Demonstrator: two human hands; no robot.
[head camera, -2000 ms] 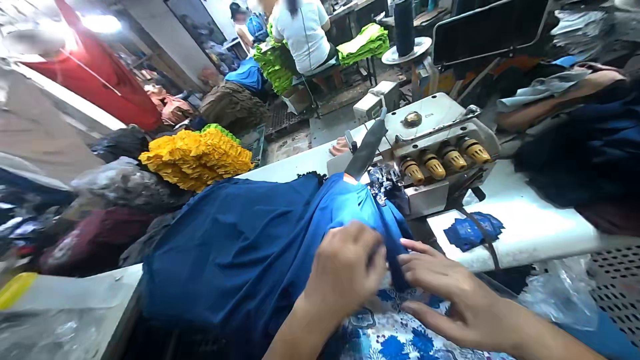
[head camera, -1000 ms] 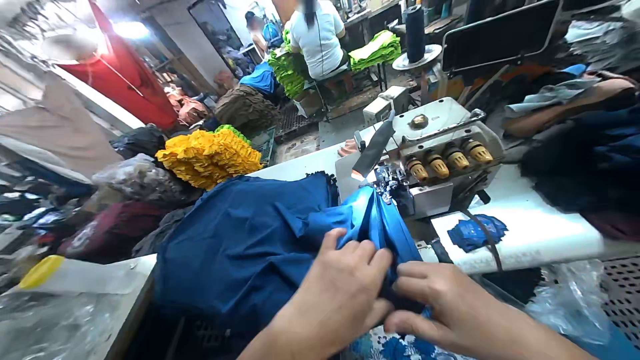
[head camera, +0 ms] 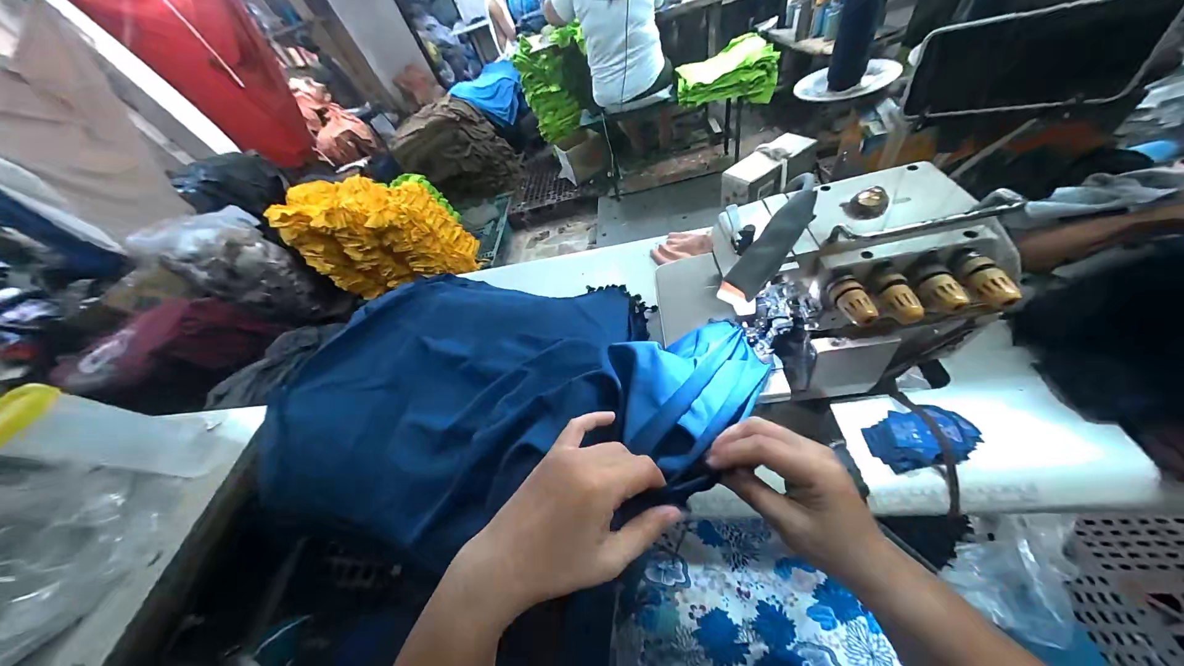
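Observation:
Light blue fabric runs up to the needle area of an overlock sewing machine with several yellow-brown tension dials. My right hand pinches the lower edge of this fabric between thumb and fingers. My left hand rests against the darker folds just left of it, thumb and fingers apart; whether it grips any cloth is unclear. A large navy cloth spreads over the table to the left. Floral blue-and-white fabric lies below my hands. The needle and presser foot are partly hidden.
Small blue cut pieces lie on the white table right of the machine. Yellow gathered fabric is heaped behind at left. A clear plastic bag hangs near the lower right. A person sits farther back beside green fabric stacks.
The light blue fabric, pulled toward me a second ago, now lies bunched nearer the machine. My hands have moved a little apart, and the fingers of my right hand have closed on the edge.

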